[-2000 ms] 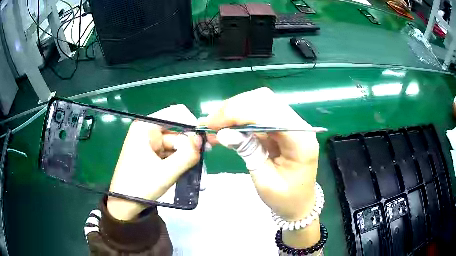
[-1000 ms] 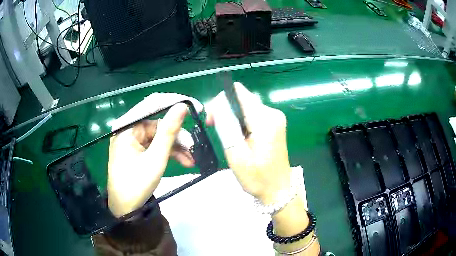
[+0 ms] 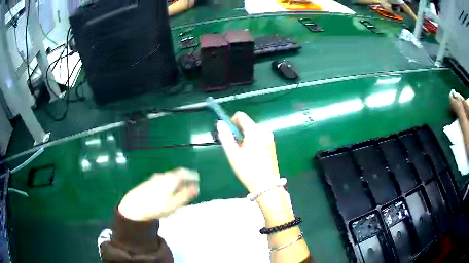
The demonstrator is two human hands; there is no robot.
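Observation:
A thin black phone middle frame [image 3: 138,134] is held out sideways above the green mat, blurred, its solid camera end to the left. My right hand [image 3: 251,151] grips its right end. The same hand holds a pale blue, blurred tool [image 3: 221,113], probably the tweezers, pointing up and left. My left hand [image 3: 159,194] is off the frame, low and left near the white sheet [image 3: 216,231]. It is blurred with curled fingers, and its fingertips are unclear.
A black blister tray [image 3: 383,180] at right has frames in some pockets. A small dark frame [image 3: 41,176] lies far left. Behind are a large black box [image 3: 123,51], dark red-brown speakers [image 3: 227,60], a keyboard [image 3: 277,46] and a mouse [image 3: 285,70]. Another person's hand [image 3: 459,105] shows at the right edge.
My left hand has let go of the phone frame and moved down. My right hand now holds the frame, which has moved up and away. The view has shifted, showing more of the bench behind.

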